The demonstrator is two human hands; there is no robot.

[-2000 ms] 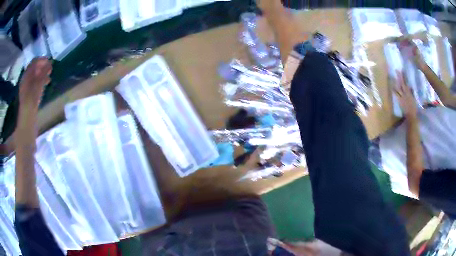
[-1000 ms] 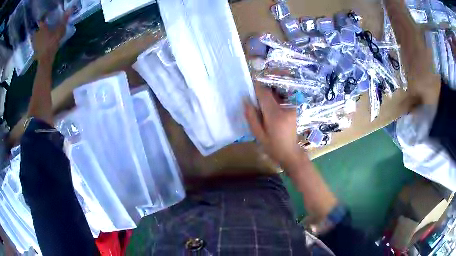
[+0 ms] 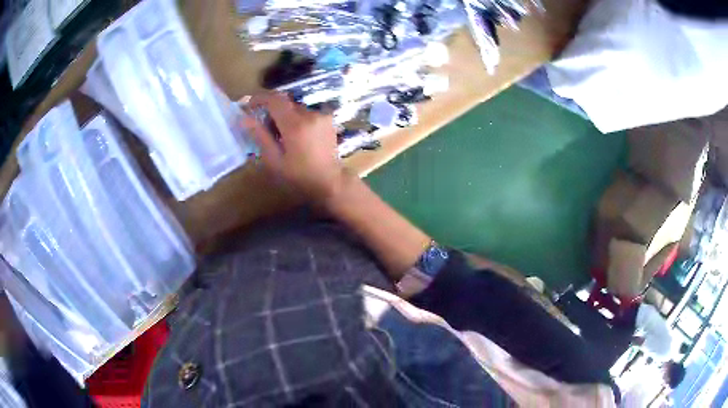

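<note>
My right hand (image 3: pixel 299 147) is blurred, palm down at the right edge of a white translucent blister tray (image 3: pixel 172 100). A small dark patch shows between its fingers; whether it grips anything is unclear. Another tray shows partly under this one. Right of the hand lies a pile of shiny wrapped slim parts (image 3: pixel 319 88) with small black coiled cables (image 3: pixel 403 115) and a light-blue piece (image 3: pixel 334 57). My left hand is out of the picture; only its dark sleeve and a blurred bit of arm show at the lower left edge.
Overlapped trays (image 3: pixel 96 231) cover the table's left end. A red crate (image 3: pixel 132 366) is below them. Green floor (image 3: pixel 503 175) lies beyond the table's front edge. Cardboard boxes (image 3: pixel 638 231) stand at right. A person in a white garment (image 3: pixel 638 64) is at upper right.
The view has shifted right and down. The large white tray piece seen at my right hand is no longer raised across the view. My left hand has left the picture. The other person's arm is out of view.
</note>
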